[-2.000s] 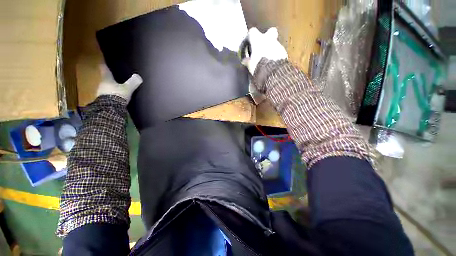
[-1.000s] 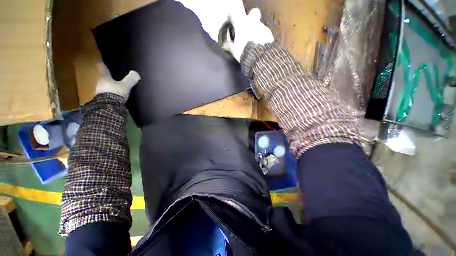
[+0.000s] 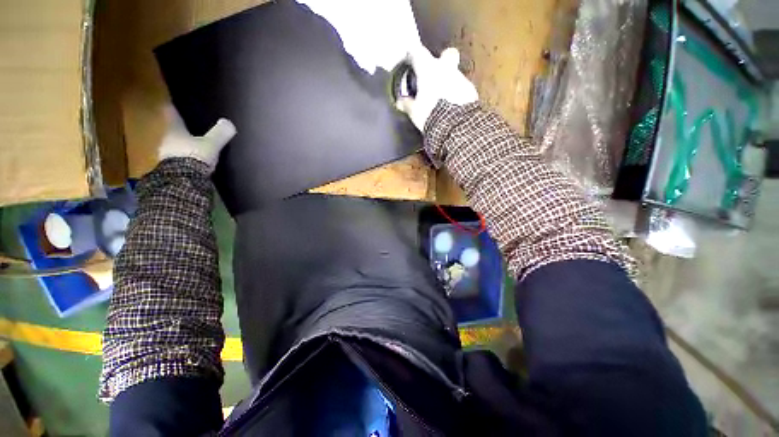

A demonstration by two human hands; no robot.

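A matte black panel (image 3: 282, 102) lies tilted on the cardboard-covered bench, its near left corner by my lap. A ragged bright patch covers its far right end. My left hand (image 3: 195, 143), in a white glove, holds the panel's left edge, thumb on top and fingers hidden below. My right hand (image 3: 437, 84), in a white glove, is at the panel's right edge by the patch, closed around a dark rounded tool (image 3: 405, 83), perhaps an air sander. Most of the tool is hidden by the hand.
A large carton (image 3: 43, 102) stands at left. Blue bins with round discs sit at lower left (image 3: 64, 286) and below the bench edge (image 3: 480, 290). A red hose (image 3: 465, 226) loops near my right forearm. A framed panel with green strips (image 3: 705, 128) and clear plastic (image 3: 589, 102) lie right.
My right hand and the tool moved left and away along the bright patch, then back nearer and slightly right. My left hand keeps its hold. The panel sits slightly further left in view.
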